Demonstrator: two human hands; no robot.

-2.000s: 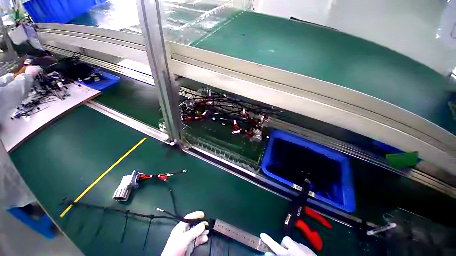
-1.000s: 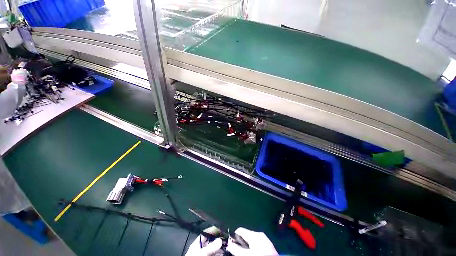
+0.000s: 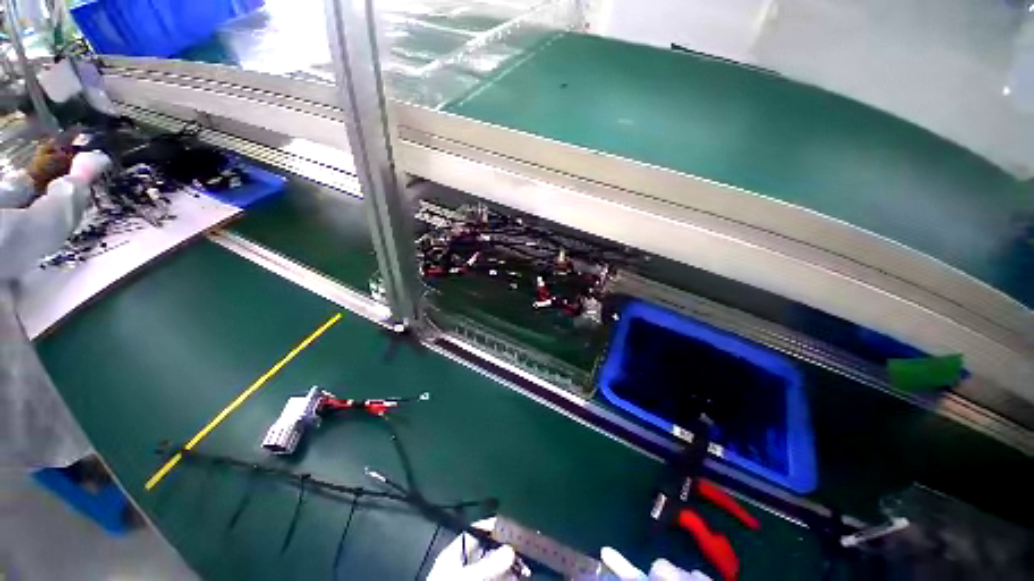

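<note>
A black wire harness [image 3: 323, 485] lies on the green bench with short thin branches. Its silver-grey connector [image 3: 291, 422] with red and black leads lies at the left. My left hand [image 3: 474, 558], in a white glove and cut off by the bottom edge, holds the harness's right end beside the ruler's left end. The steel ruler [image 3: 547, 549] lies slanted between my hands. My right hand [image 3: 642, 566], also gloved and cut off by the bottom edge, has fingertips at the ruler's right end.
Red-handled pliers [image 3: 709, 531] lie right of my right hand, against a blue bin [image 3: 805, 437]. A metal post [image 3: 374, 170] and rail stand behind, with a heap of harnesses [image 3: 533, 267] beyond. A white-handled tool [image 3: 875, 532] lies far right. Another person's gloved hands [image 3: 68, 187] are far left.
Since one second ago my hands have moved apart, my right hand going right. The ruler, earlier tilted and partly hidden at my hands, now shows stretched between them.
</note>
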